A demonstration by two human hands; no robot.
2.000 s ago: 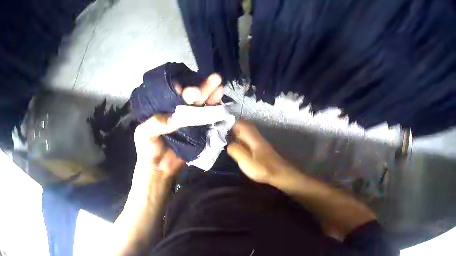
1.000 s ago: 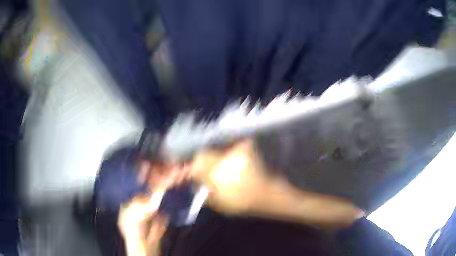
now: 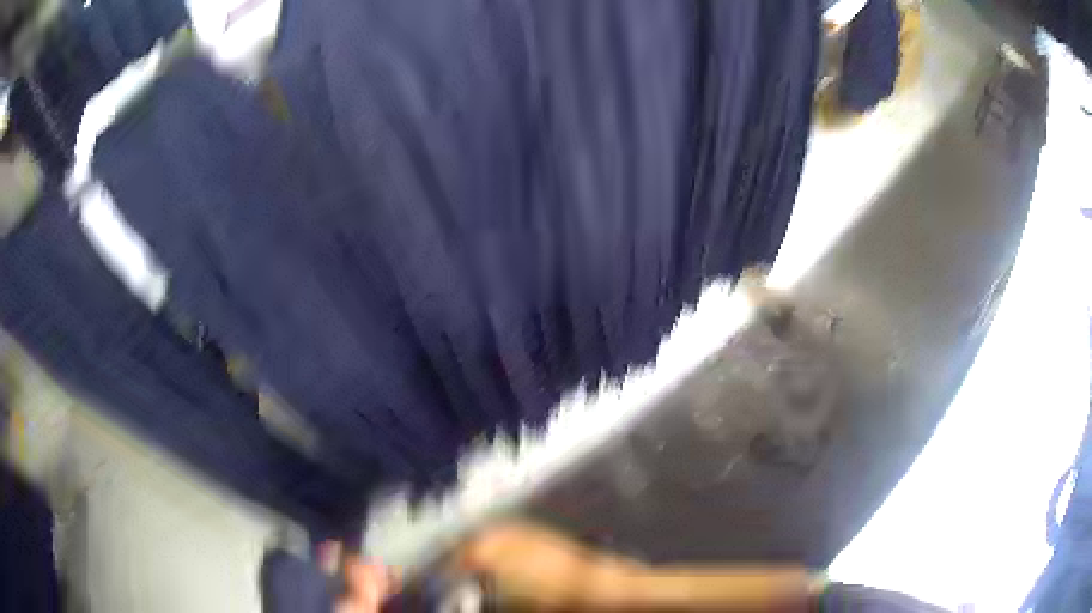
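Many navy waistband strips (image 3: 515, 204) hang in a broad fan with ragged lower ends across the middle of the view. At the bottom edge, a dark folded waistband bundle (image 3: 293, 583) shows partly. My left hand (image 3: 363, 582) is blurred and mostly cut off; its fingertips are at the bundle's right side, gripping it. My right hand (image 3: 527, 565) is just to the right, blurred and cut off below; its fingers are too unclear to tell what they hold. A small pale patch shows between the hands.
Grey floor with a dark blurred area (image 3: 766, 419) lies right of the strips. A bright white surface (image 3: 958, 479) is at the right edge. White pieces (image 3: 120, 246) lie on strips at the left. Another narrow dark hanging piece (image 3: 871, 54) is at the upper right.
The view has swung up and right, so the hanging strips fill more of it. Both hands and the held bundle have moved down to the bottom edge. The white piece at the bundle is barely visible now.
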